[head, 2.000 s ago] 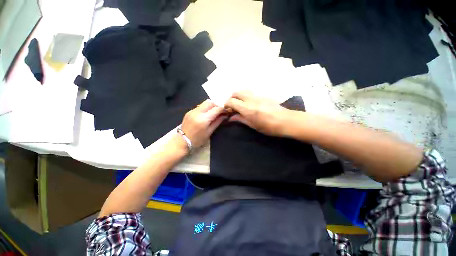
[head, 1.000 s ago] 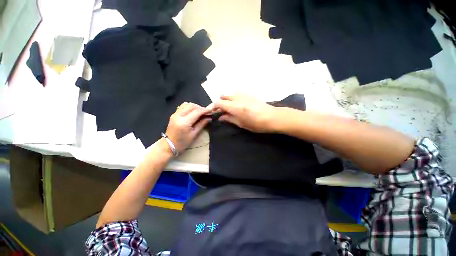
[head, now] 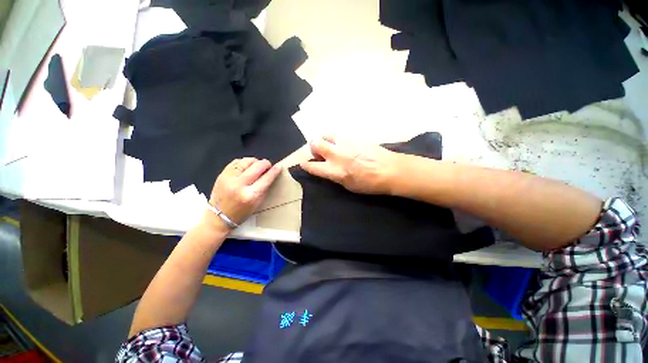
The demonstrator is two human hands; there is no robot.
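Note:
A black panel lies at the table's near edge against the apron, with one tab at its upper right and another at its lower right. My right hand is over its top edge, thumb and fingertips at the upper left corner. My left hand is off the panel to the left, its fingertips closed on the lower end of a narrow pale strip. The strip slants up to my right fingertips. The panel's top edge is partly hidden under my right hand and forearm.
A black heap of panels lies just beyond my left hand, and a larger heap lies far right. A white board at left bears a slim black piece and a grey square. A cardboard box and blue bins sit below.
My left hand has moved left and down, away from the panel's corner, and the pale strip now shows between the hands. My right hand has shifted slightly left and stays at the panel's top edge.

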